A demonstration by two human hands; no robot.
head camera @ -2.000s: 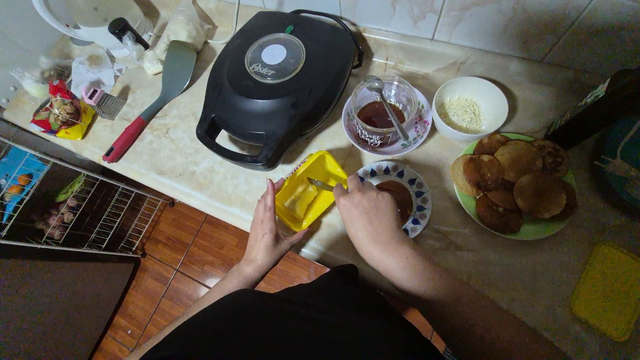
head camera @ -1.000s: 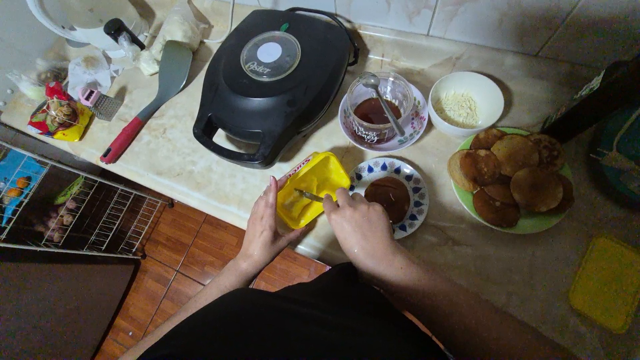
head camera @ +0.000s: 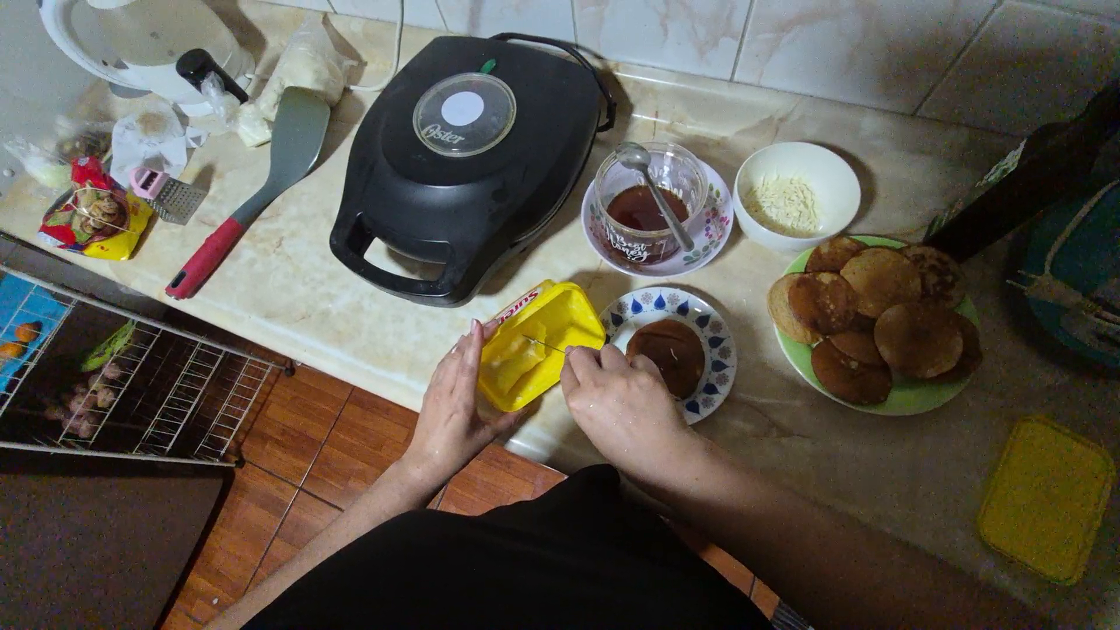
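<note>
My left hand [head camera: 457, 407] grips the left side of a yellow plastic tub [head camera: 573, 317], which is tilted at the counter's front edge and has a pale yellow spread [head camera: 516, 359] inside. Closed around a thin metal utensil [head camera: 544, 344], my right hand [head camera: 623, 398] is at the tub's right side; the utensil's tip reaches into the tub, and its handle is hidden by my fingers. Just right of the tub, a patterned plate [head camera: 719, 350] holds a brown pancake [head camera: 669, 354] with a small pale bit on top.
Behind stand a closed black electric appliance [head camera: 472, 131], a glass bowl of dark syrup with a spoon [head camera: 652, 188] on a saucer, and a white bowl [head camera: 796, 157]. Pancakes fill a green plate [head camera: 910, 404] at right, near a yellow lid [head camera: 1046, 499]. A red-handled spatula [head camera: 254, 197] lies left.
The utensil's tip has shifted within the tub while my right hand keeps hold of it. My left hand stays on the tub.
</note>
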